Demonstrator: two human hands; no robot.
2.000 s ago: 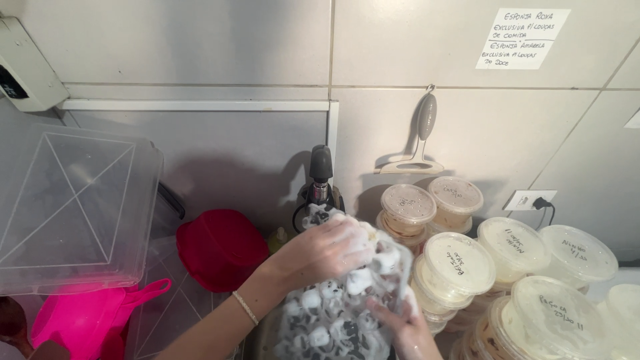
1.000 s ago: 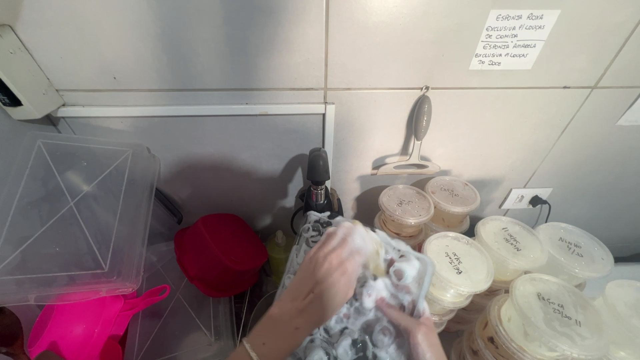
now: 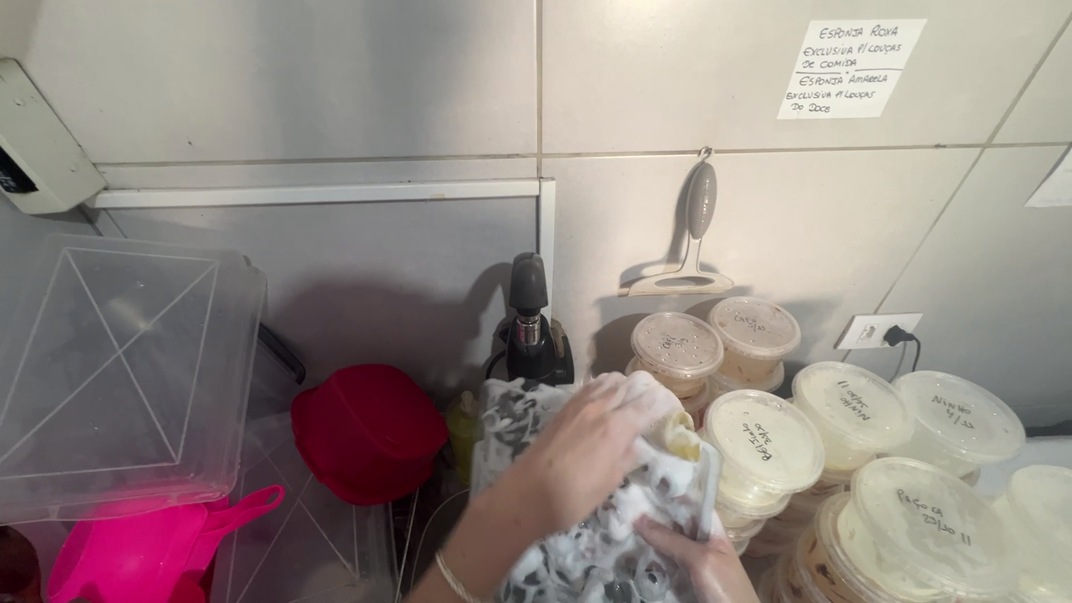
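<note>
My left hand (image 3: 586,440), with a thin bracelet at the wrist, presses a foam-covered yellow sponge (image 3: 684,437) onto a soapy openwork rack or tray (image 3: 578,553). Thick white suds cover much of that piece, so its exact kind cannot be told. At its right edge, low in the view, my right hand (image 3: 691,553) grips it, with the thumb on the upper face. The black faucet (image 3: 529,327) stands just behind it against the wall.
Stacked lidded plastic tubs (image 3: 764,440) bearing writing crowd the right side. Left are a clear plastic box (image 3: 126,377), a red bowl (image 3: 368,435) and a pink handled container (image 3: 126,553). A squeegee (image 3: 699,226) hangs on the tiled wall beside an outlet (image 3: 875,331).
My left hand has moved over the rack's surface, and the yellow sponge shows at its fingers. My right hand stays at the rack's right side.
</note>
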